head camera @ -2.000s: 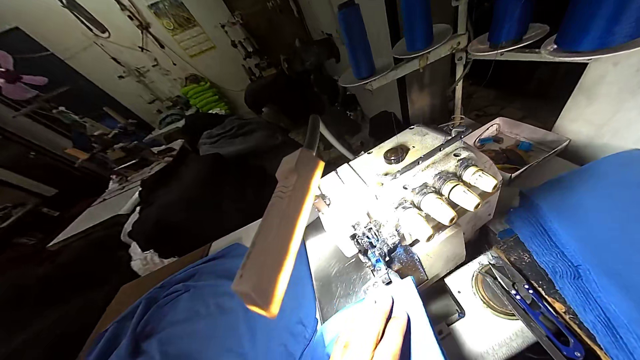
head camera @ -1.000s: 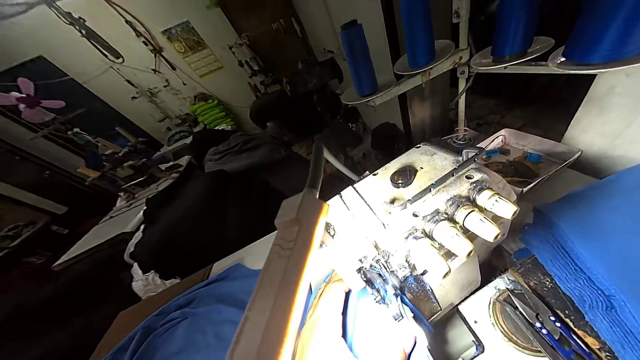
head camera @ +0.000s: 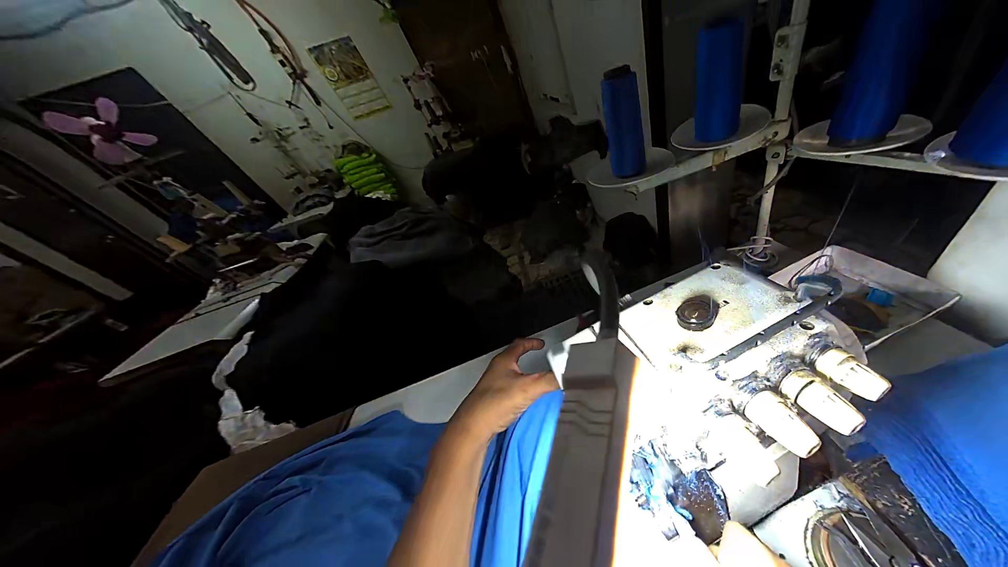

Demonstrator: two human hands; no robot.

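My left hand (head camera: 508, 394) reaches to the left side of an overlock sewing machine (head camera: 732, 331), its fingers on blue fabric (head camera: 346, 480) that drapes down over the near side. The lamp head (head camera: 579, 465) stands between that hand and the machine's brightly lit needle area, hiding some fingertips. Only a small part of my right hand (head camera: 744, 543) shows at the bottom edge, below the thread-smeared looper area; its fingers and what they touch cannot be made out. Cream tension knobs (head camera: 819, 402) line the machine's front.
Blue thread cones (head camera: 624, 122) stand on a rack behind the machine. Folded blue fabric (head camera: 945, 441) lies at right, beside thread snips (head camera: 866, 539) on a round dish. A tray (head camera: 906, 276) sits behind. Dark cloth (head camera: 339, 339) is heaped at left.
My left hand has come into plain view left of the lamp, at the far side of the fabric. The right hand is now mostly out of view at the bottom. The view has shifted.
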